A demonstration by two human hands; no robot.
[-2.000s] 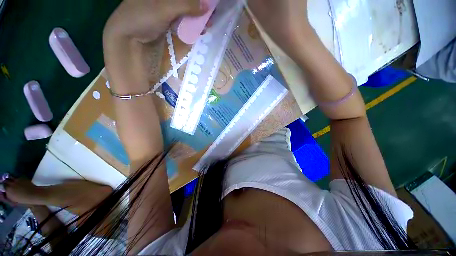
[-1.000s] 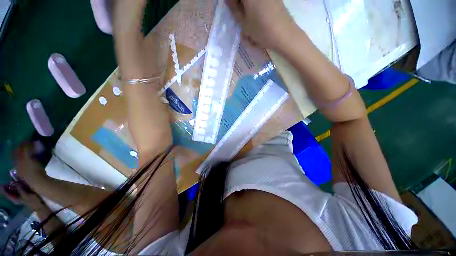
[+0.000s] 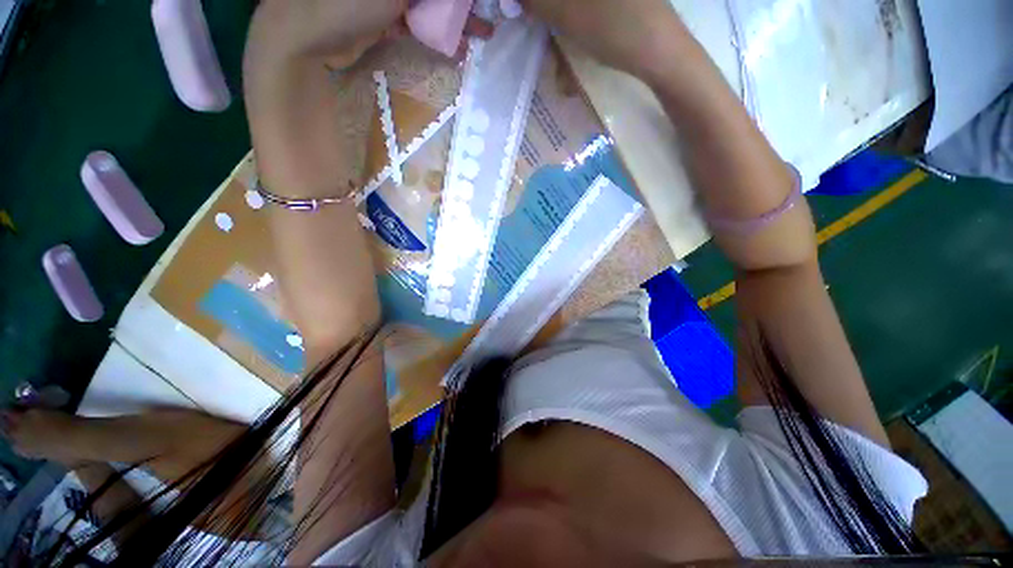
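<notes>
My left hand (image 3: 333, 31) is at the top edge, partly cut off, its fingers closed around a pink device (image 3: 441, 24). My right hand (image 3: 559, 9) meets it from the right at the top edge; its fingertips are mostly out of the picture, near a small pale piece, and its grip cannot be told. A long whitish sticker strip (image 3: 480, 166) with rows of round pieces lies on the work board (image 3: 206, 261) below the hands. A second strip (image 3: 555, 272) lies slanted at the board's near edge by my lap.
Three pink devices (image 3: 122, 198) lie on the dark green belt (image 3: 67, 111) at the left. Another person's hand and forearm (image 3: 133, 438) are at the lower left. White tape lines (image 3: 391, 133) and a dark blue label (image 3: 394, 225) are on the board. A white bench surface (image 3: 822, 78) is at the upper right.
My left hand has come back from the upper left and shows a pink device beside my right hand. The pink devices on the belt have shifted down and left. The other person's hand has lowered.
</notes>
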